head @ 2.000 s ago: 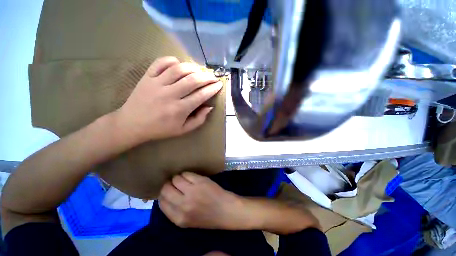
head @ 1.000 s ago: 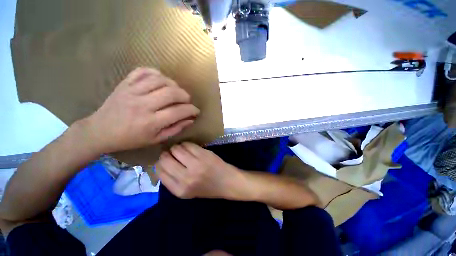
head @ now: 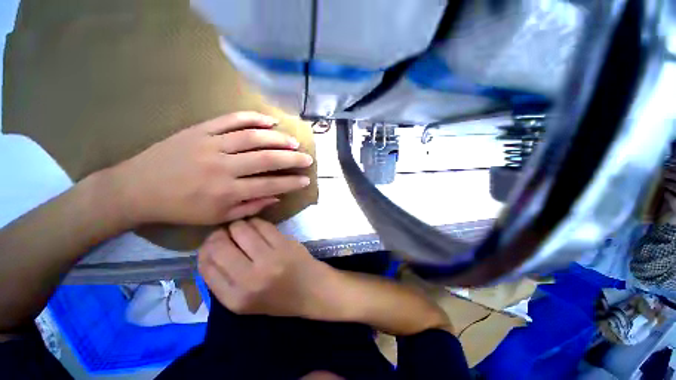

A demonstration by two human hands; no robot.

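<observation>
A large tan ribbed fabric panel [head: 111, 82] lies on the white machine table at the left, its right edge near the needle area. My left hand [head: 222, 169] lies flat on the panel, fingers close together and pointing right. My right hand [head: 256, 267] is at the table's front edge, its fingertips pinching the panel's near edge just below my left hand. The sewing machine head [head: 356, 56] hangs large and blurred above, hiding the needle. A grey presser part [head: 379, 159] shows under it.
The ruler edge [head: 348, 246] runs along the table front. A blue bin [head: 111, 334] with white scraps stands below left. Tan and white cut pieces [head: 482, 315] lie at lap right, beside blue cloth [head: 545, 326]. A dark line crosses the table right of the panel.
The panel's lower edge and both hands have shifted left. The view has moved, so the machine head again covers the upper right. The snips and orange tool are now hidden.
</observation>
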